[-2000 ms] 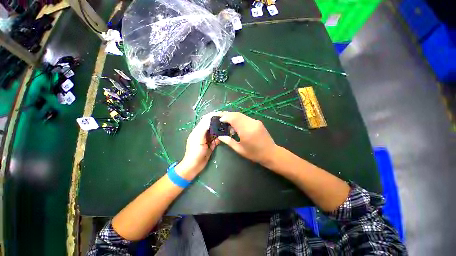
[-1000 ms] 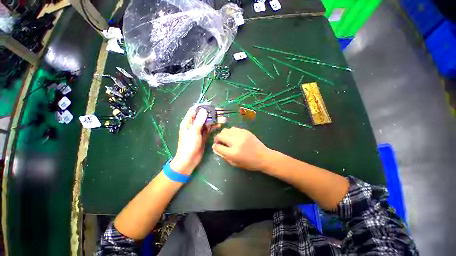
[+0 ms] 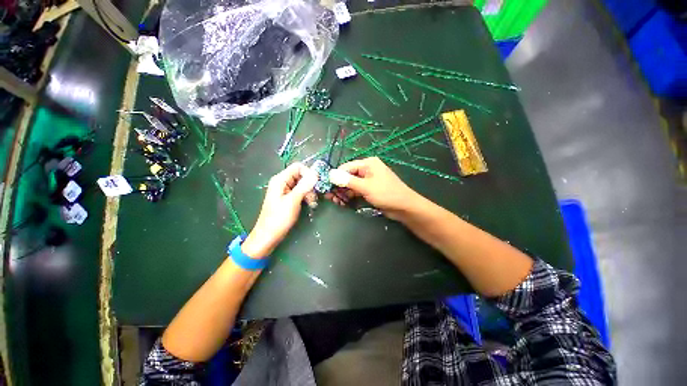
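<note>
A small green-black circuit board assembly (image 3: 324, 178) is held between both hands above the middle of the bench mat. Dark and reddish lead wires stick up from it, away from me. My left hand (image 3: 288, 197), with a blue band at the wrist, pinches its left side with thumb and fingers. My right hand (image 3: 373, 185) pinches its right side. A small shiny piece shows just below the right fingers; I cannot tell if it is attached. The fingers hide the board's edges and underside.
A clear plastic bag (image 3: 248, 56) with black parts lies at the back. Green strips (image 3: 407, 143) are scattered mid-bench. A yellow block (image 3: 463, 142) lies at right. A wired units pile (image 3: 158, 154) and white square piece (image 3: 114, 186) are at left, beside a conveyor carrying labelled units (image 3: 71, 191).
The dark unit held a second ago, with an orange piece extending right, is now turned so its board face shows and its wires point away. My right hand has moved up and grips it too.
</note>
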